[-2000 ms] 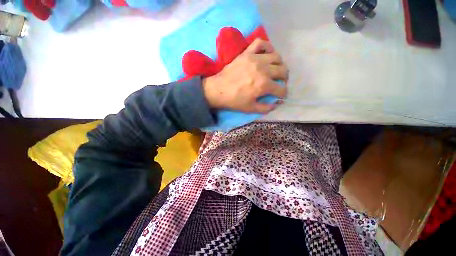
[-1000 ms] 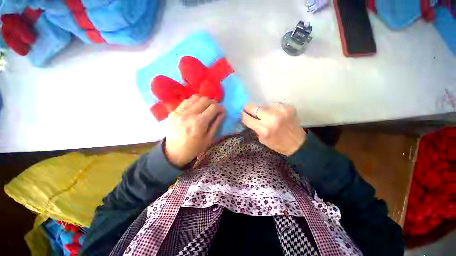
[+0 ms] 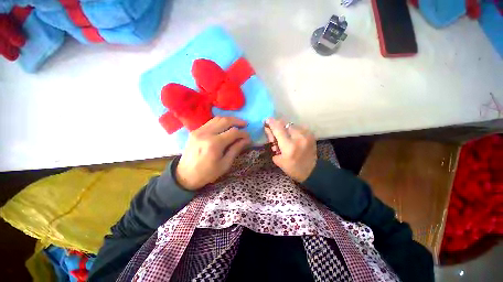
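Note:
A light blue plush piece (image 3: 182, 60) lies on the white table at its front edge, turned at an angle. A red bow (image 3: 215, 91) with puffy loops sits on its red band (image 3: 241, 71). My left hand (image 3: 212, 148) rests on the lower edge of the piece with bent fingers, just below the bow, and grips that edge. My right hand (image 3: 292, 146) is at the lower right corner of the piece, thumb and fingertips pinched together, with a ring on one finger. A small dark item shows at its fingers; I cannot make out a needle or thread.
Blue plush pieces with red bands (image 3: 116, 19) lie at the table's far left, more (image 3: 441, 11) at the far right. A small metal object (image 3: 329, 36) and a smartphone (image 3: 395, 27) lie on the table (image 3: 375, 93). Below are a yellow sack (image 3: 83, 204) and a cardboard box (image 3: 408, 187) beside red pieces (image 3: 477, 198).
Since the first frame, my right hand has come into view and my left hand has moved to the lower edge. Since the second, both hands have shifted slightly; the view has moved a little.

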